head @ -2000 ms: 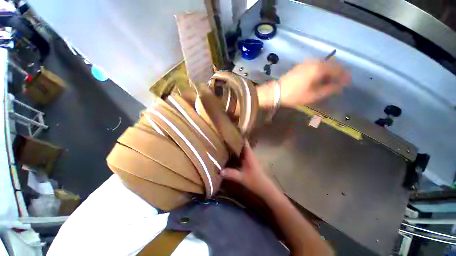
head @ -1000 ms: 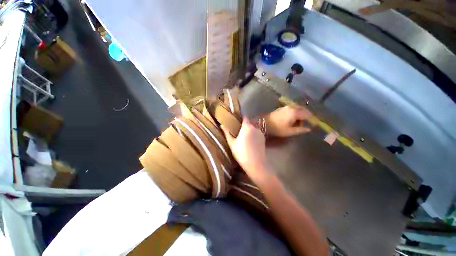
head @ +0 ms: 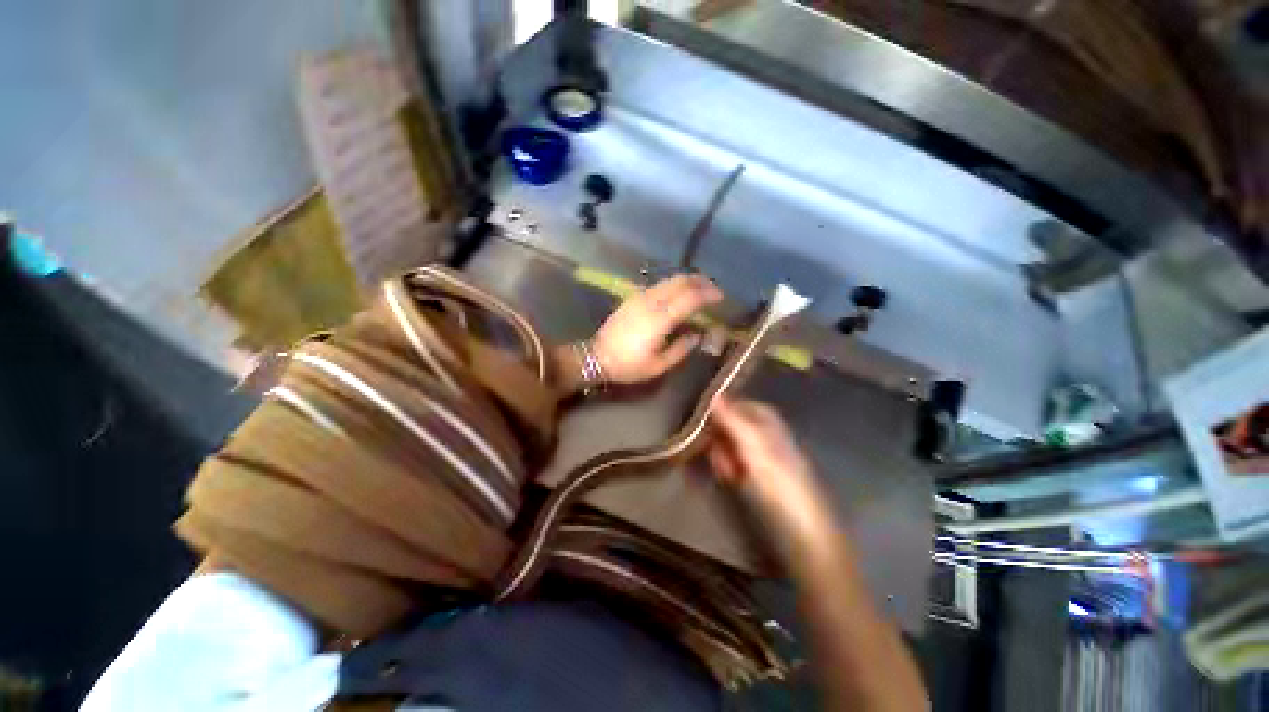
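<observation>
A thick bundle of brown straps (head: 362, 459) with white lines is looped over my left forearm. My left hand (head: 651, 331) lies on the grey work plate near the bar; its fingers are bent, and whether it holds anything is unclear. My right hand (head: 756, 452), blurred, holds one brown strap (head: 612, 462) between its fingers. That strap runs from the bundle across the plate, and its whitish end (head: 788, 301) reaches over the metal bar (head: 891, 373). More straps with loose ends (head: 668, 584) lie between my body and the work plate (head: 863, 487).
Yellow tape (head: 789, 356) marks the plate by the bar. Behind are black knobs (head: 868, 298), a thin dark strip (head: 717, 216), a blue cup (head: 536, 155) and a tape roll (head: 572, 107) on the pale tray. Cardboard (head: 285, 264) stands left; a photo sheet (head: 1239, 431) hangs right.
The view has shifted toward the right. My right hand has moved from the bundle to over the plate, with a single strap now stretched out to the bar. My left hand stays near the bar.
</observation>
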